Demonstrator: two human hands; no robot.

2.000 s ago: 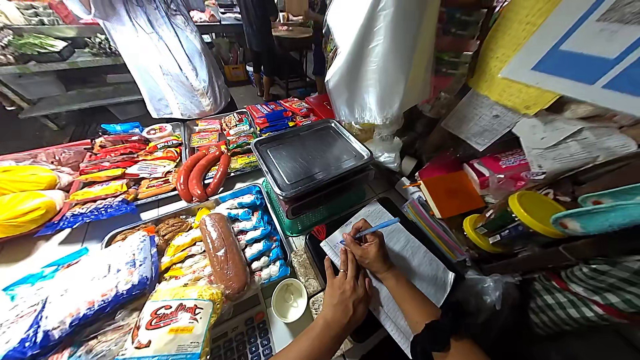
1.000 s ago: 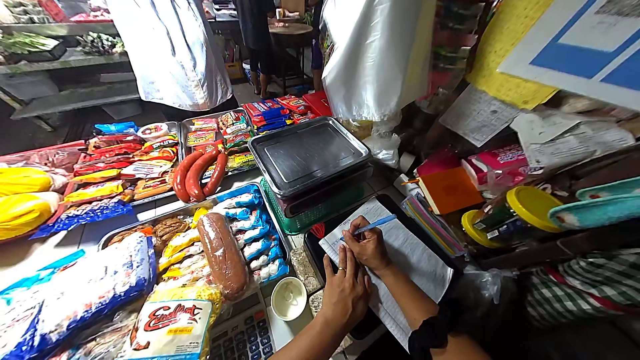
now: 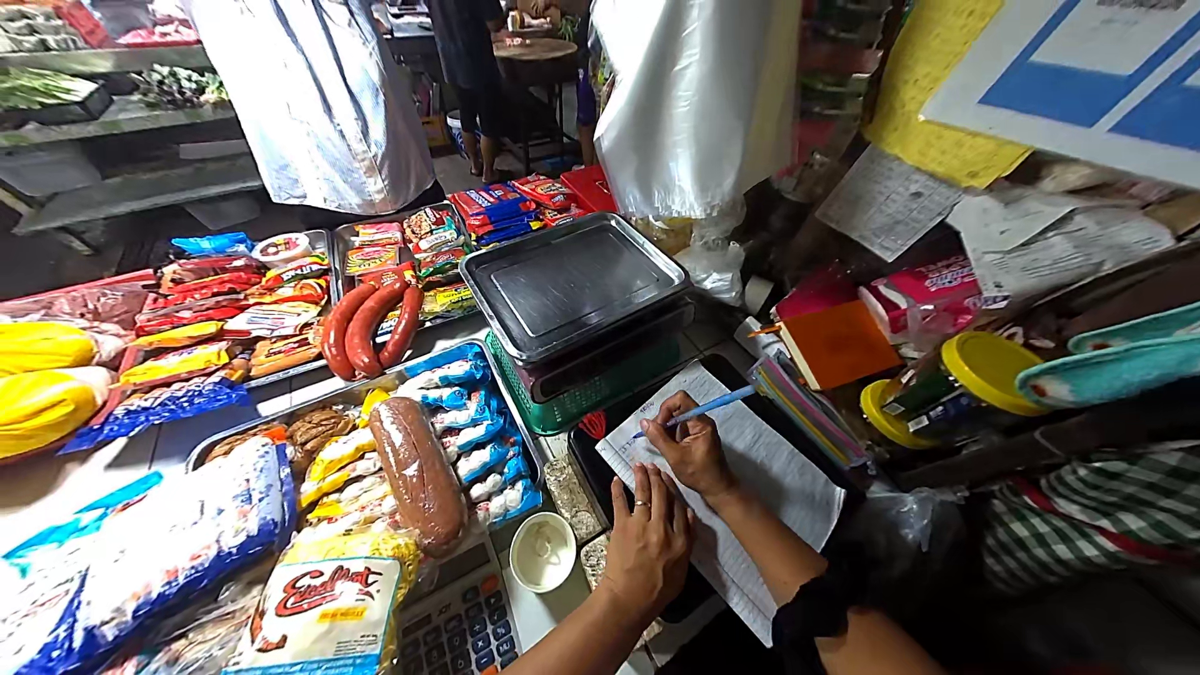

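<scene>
My right hand [image 3: 696, 450] grips a light blue pen [image 3: 712, 402], its tip on the upper left part of a sheet of lined paper [image 3: 750, 497] that bears some writing. Flat on the paper's left edge lies my left hand [image 3: 649, 539], a ring on one finger, holding nothing. The paper rests over a dark, flat object on the counter. Left of my left hand stand a small white tub [image 3: 543, 552] and a desk calculator [image 3: 459, 619]. A weighing scale's metal tray [image 3: 574, 281] is beyond the paper, above a green basket [image 3: 548, 405].
Metal trays hold packed sausages [image 3: 375, 319], a wrapped meat roll [image 3: 417, 469] and blue-wrapped packs [image 3: 478, 431]. At the right are an orange notebook [image 3: 837, 345], yellow-lidded tubs [image 3: 994, 372] and a checked cloth [image 3: 1106, 506]. White plastic bags [image 3: 698, 103] hang ahead. A person in light clothing [image 3: 314, 103] stands beyond the counter.
The person in light clothing beyond the counter has shifted a little. My right hand stays at the upper part of the paper with the pen, and my left hand stays on its left edge.
</scene>
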